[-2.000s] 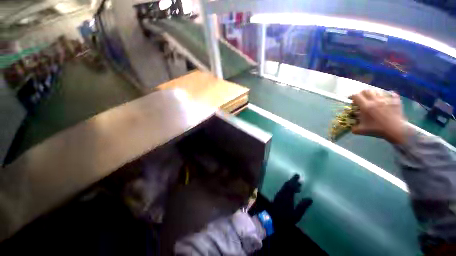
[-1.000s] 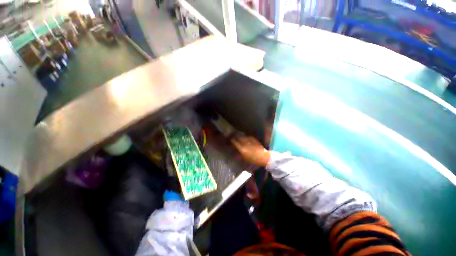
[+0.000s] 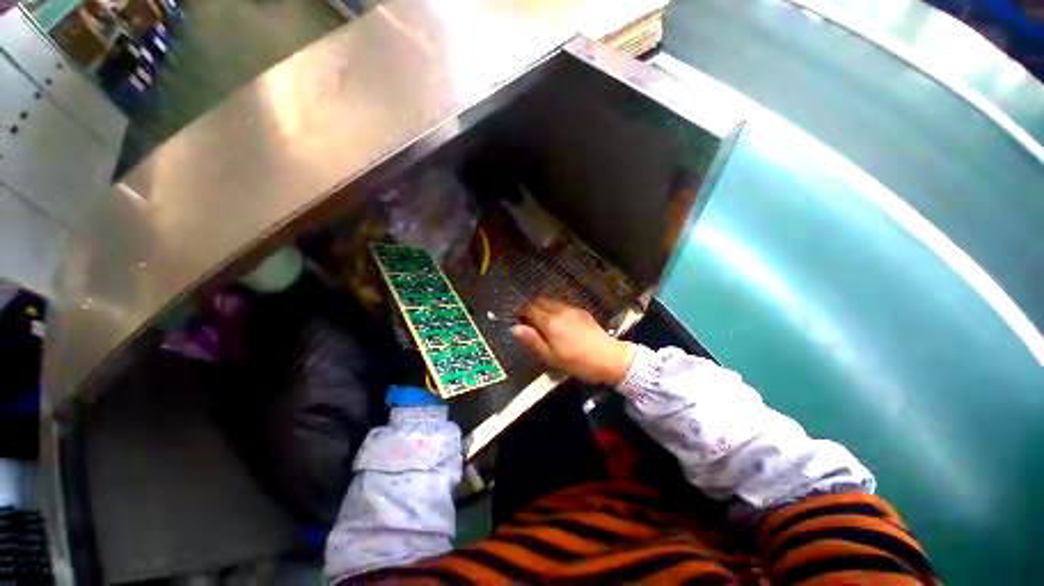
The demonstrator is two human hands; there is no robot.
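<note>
A long green PCB panel with pale edges lies tilted inside the open metal enclosure, its flat side facing me. My left hand is hidden under the panel's near end; the blue cuff band shows right at it, and the panel appears held there. My bare right hand is to the right of the panel, low over a grey mesh surface, apart from the panel. Its fingers are curled and point left; whether they hold something small is hidden.
Clear crumpled plastic and a yellow curved thing lie behind the panel. A black bag and a purple bag are at the left. The enclosure's side wall stands between my right hand and the green bench.
My right hand has come from over the conveyor down into the enclosure; the board stack it held is no longer seen. The panel has come into view at my left hand. The view has tilted down.
</note>
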